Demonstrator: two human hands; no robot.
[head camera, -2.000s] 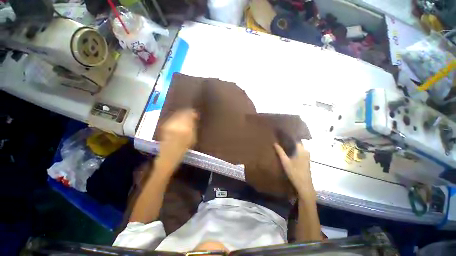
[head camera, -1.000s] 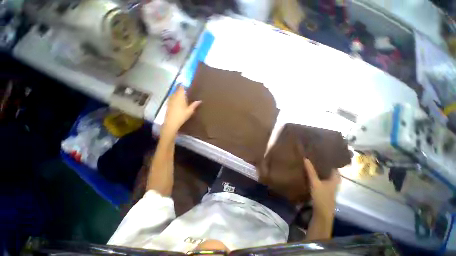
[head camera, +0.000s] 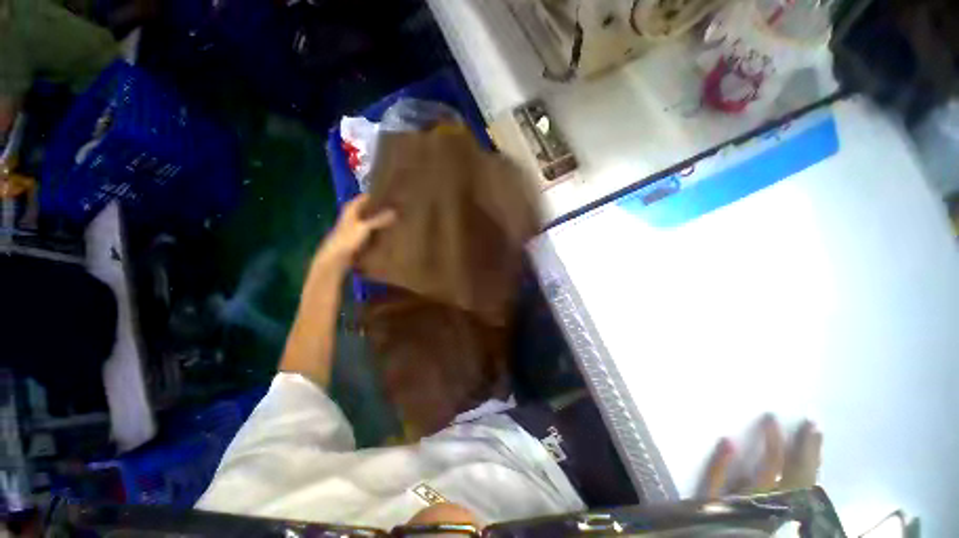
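A brown cloth panel (head camera: 447, 221) hangs over the blue bin to the left of the table. My left hand (head camera: 358, 233) holds its left edge, with the thumb on top of the cloth. More brown cloth (head camera: 436, 363) lies below it, by my lap. My right hand (head camera: 766, 457) is at the bottom edge of the view over the white table (head camera: 757, 315); only its blurred, spread fingers show and nothing is seen in them.
The blue bin (head camera: 345, 168) holds plastic bags. A neighbouring machine (head camera: 615, 26) and a plastic cup (head camera: 741, 74) stand at the top. A blue crate (head camera: 89, 142) is at the far left. The table's front edge (head camera: 605, 373) runs beside my lap.
The view has swung left. My left hand has taken hold of the brown panel and moved it off the table to over the bin. My right hand has let go of the cloth.
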